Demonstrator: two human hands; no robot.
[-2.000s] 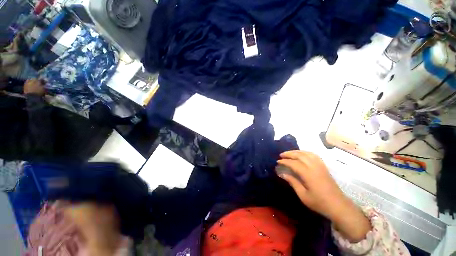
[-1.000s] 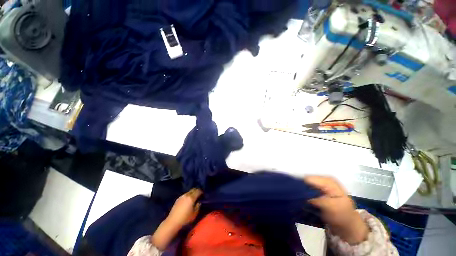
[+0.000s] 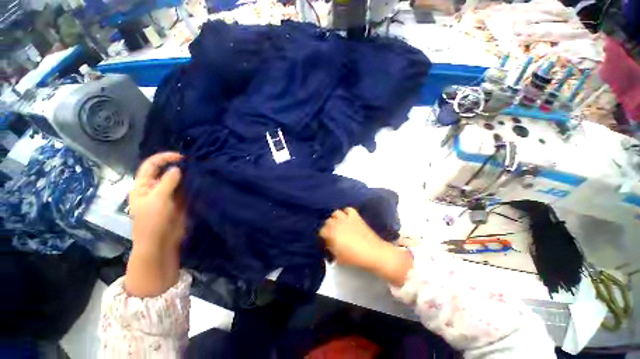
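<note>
A large heap of navy fabric [image 3: 281,91] lies on the white table in front of me. A small white tag with a dark middle [image 3: 278,146] lies on it. My left hand [image 3: 158,196] is raised at the heap's left side and pinches the navy garment [image 3: 245,210] between thumb and fingers. My right hand [image 3: 351,242] is closed on the same garment near the table's front edge. The garment hangs between both hands over the front of the heap. The fingertips of my right hand are partly hidden in the folds.
A white sewing machine [image 3: 519,175] stands at the right. Blue and orange snips [image 3: 484,245], black cords [image 3: 554,245], scissors with brass-yellow loops [image 3: 614,298] and a white scrap [image 3: 586,315] lie near it. A grey machine part [image 3: 105,119] and blue-white patterned fabric [image 3: 45,196] are at the left.
Both hands have moved from above my lap up to the table heap, carrying the navy garment forward. The view has tilted up, showing more of the workshop behind.
</note>
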